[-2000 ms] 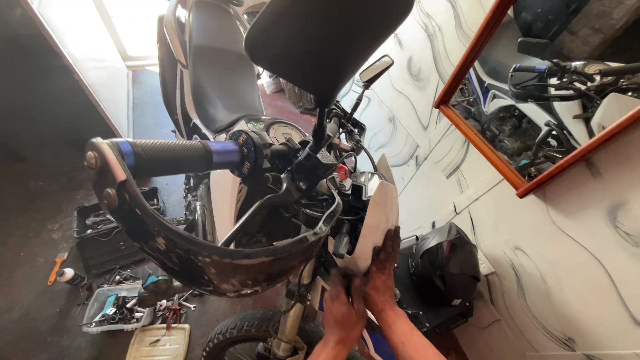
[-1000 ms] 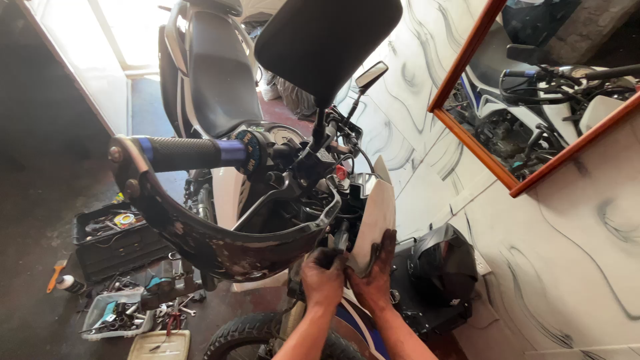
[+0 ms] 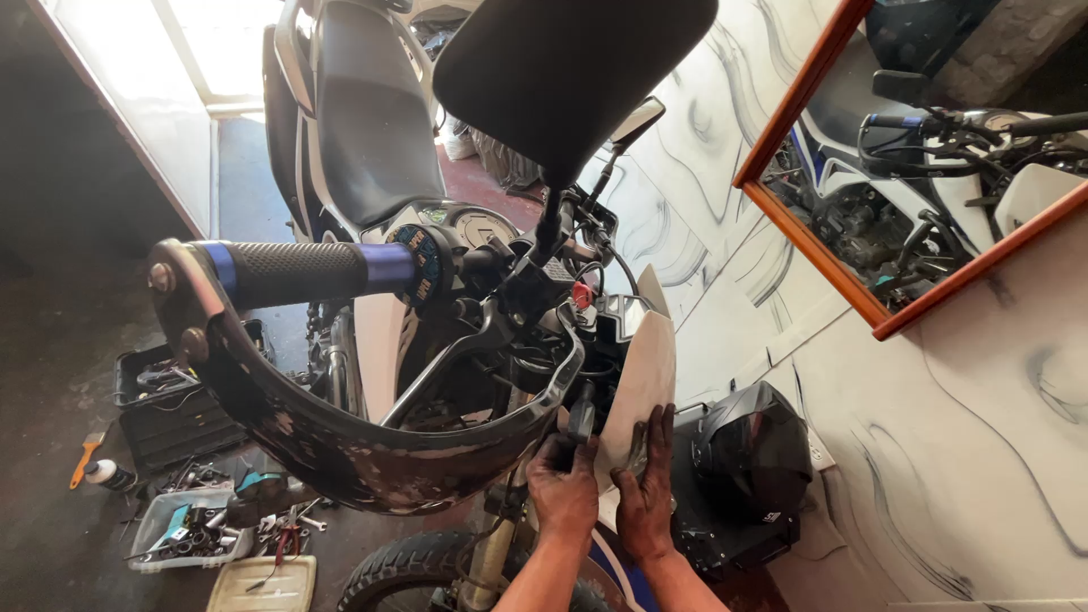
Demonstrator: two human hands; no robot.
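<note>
A white motorcycle headlight fairing (image 3: 648,365) stands at the front of the motorcycle, below the handlebar. My left hand (image 3: 563,484) has its thumb and fingers closed around the lower end of a small black part (image 3: 581,415), which looks like a turn signal, behind the fairing. My right hand (image 3: 646,489) lies against the fairing's outer face, fingers extended upward and thumb apart. Above and left of the hands are the clutch or brake lever (image 3: 446,353), the scuffed hand guard (image 3: 365,467) and the textured grip (image 3: 297,270). The fingertips of my left hand are partly hidden.
A black helmet (image 3: 752,450) rests on a black case at the right, near the wall. The front tire (image 3: 399,565) is below. On the floor at left are a tool box (image 3: 174,425), a plastic bin of tools (image 3: 153,531) and a brush (image 3: 89,459). A framed mirror (image 3: 816,246) hangs at upper right.
My right hand, lower on the fairing's edge one second ago, now lies flatter on its face with the fingers spread upward. My left hand has moved up to the black part.
</note>
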